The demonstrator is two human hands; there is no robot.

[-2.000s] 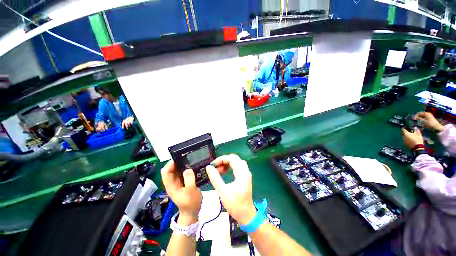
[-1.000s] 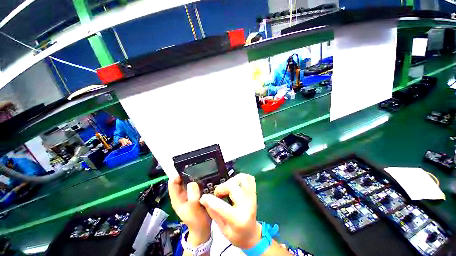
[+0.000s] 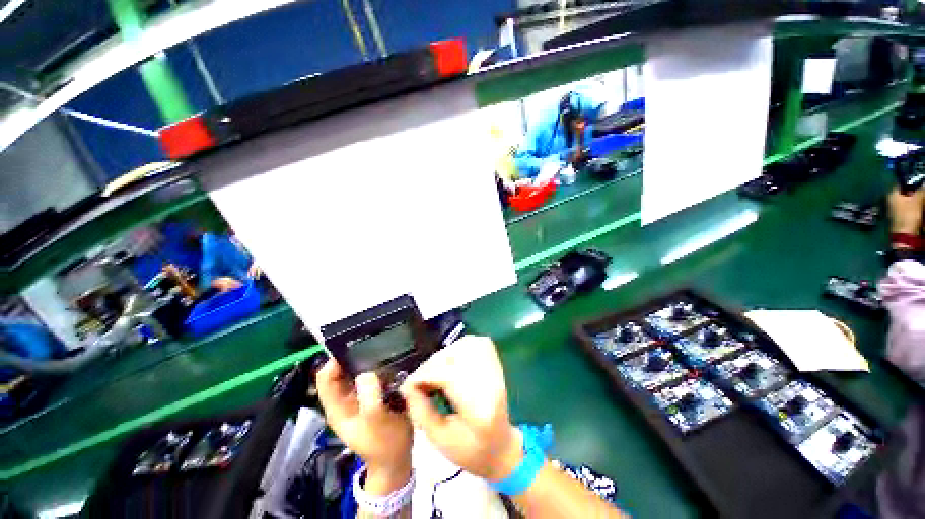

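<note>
A black handheld unit (image 3: 380, 343) with a grey screen is held up in front of a hanging white sheet, its screen facing me. My left hand (image 3: 363, 421) grips its lower left side, with the thumb on the front. My right hand (image 3: 465, 411), with a blue band at the wrist, is at the keypad with its fingers bent; the fingertips touch or nearly touch the keys. Most of the keypad is hidden by my fingers. A thin black lead (image 3: 438, 497) shows below my wrists.
A black tray (image 3: 730, 436) of circuit boards lies right, with a paper sheet (image 3: 808, 340) beyond it. A dark open housing (image 3: 570, 279) sits at the bench back. A dark tray (image 3: 193, 487) is lower left. Another person's arm (image 3: 906, 294) is at the right edge.
The view has swung right, then partly back left. Both hands still hold the unit up. My right fingers have shifted and curled over the keypad.
</note>
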